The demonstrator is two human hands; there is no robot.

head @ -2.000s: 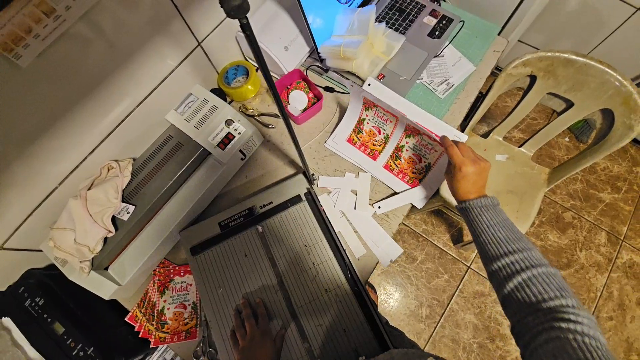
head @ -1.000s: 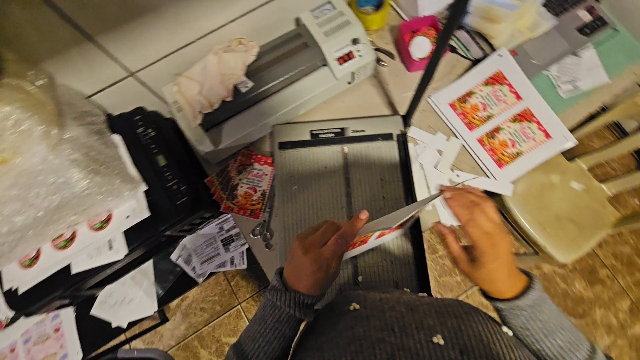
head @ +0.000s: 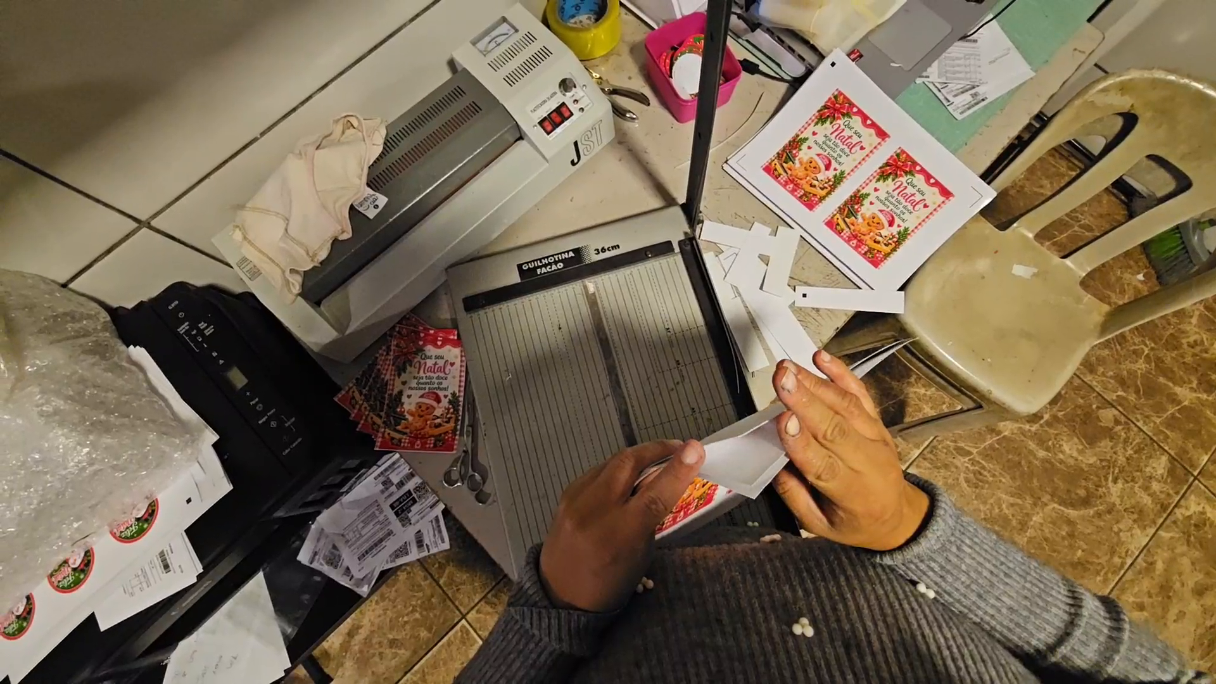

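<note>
Over the near right part of a guillotine paper cutter (head: 541, 370), my left hand (head: 617, 518) grips a bent printed sheet (head: 689, 503) between thumb and fingers. My right hand (head: 841, 456) is at the sheet's other end, fingers extended and touching its raised edge; whether it pinches the paper is hidden. The cutter's blade arm (head: 708, 104) stands raised. White paper offcuts (head: 760, 285) lie along the cutter's right side. A white sheet with two printed Christmas cards (head: 860, 176) rests beyond them. Left of the cutter is a fanned pile of cut Christmas cards (head: 418, 389).
A laminator (head: 456, 161) with a cloth (head: 318, 199) on it stands behind left. Scissors (head: 467, 465) lie beside the cutter. A black printer (head: 237, 380), pink basket (head: 727, 81), yellow tape roll (head: 584, 33) and pliers (head: 617, 92) surround it. A plastic chair (head: 1007, 313) is at right.
Two seconds ago my right hand was at the printed sheets on the right and my left hand lay on the cutter. Now both hands are together at a bent sheet above the cutter.
</note>
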